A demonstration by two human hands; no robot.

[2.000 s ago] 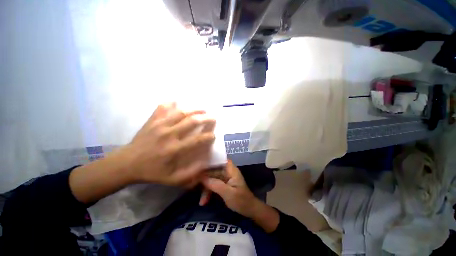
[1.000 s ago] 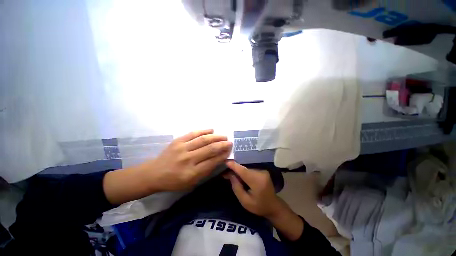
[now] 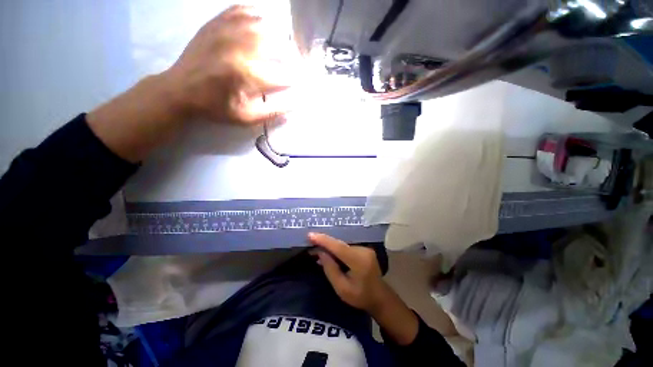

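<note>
My left hand [image 3: 222, 72] is at the upper left, beside the presser foot and needle area [image 3: 340, 59], its fingers spread in strong glare; whether it grips cloth is hidden. Pale white cloth [image 3: 161, 36] shows beyond it. My right hand [image 3: 354, 276] is at the table's front edge, index fingertip at the grey strip, nothing visible in it. The machine head [image 3: 458, 43] is above. A dark cylindrical attachment [image 3: 400, 121] hangs right of the needle. A fan of cream cut panels [image 3: 451, 190] lies to the right and hangs over the edge.
The ruler [image 3: 250, 220] runs along the front edge. A small curved dark part [image 3: 271, 152] lies by the slot line. A clear tray [image 3: 573, 163] with pink-red and white items is at right. A pale fabric pile [image 3: 523, 301] is lower right; pale fabric [image 3: 168, 290] hangs lower left.
My left hand has moved up and away from the front edge to beside the needle area. The white cloth no longer covers the ruler's left part. My right hand has parted from the left.
</note>
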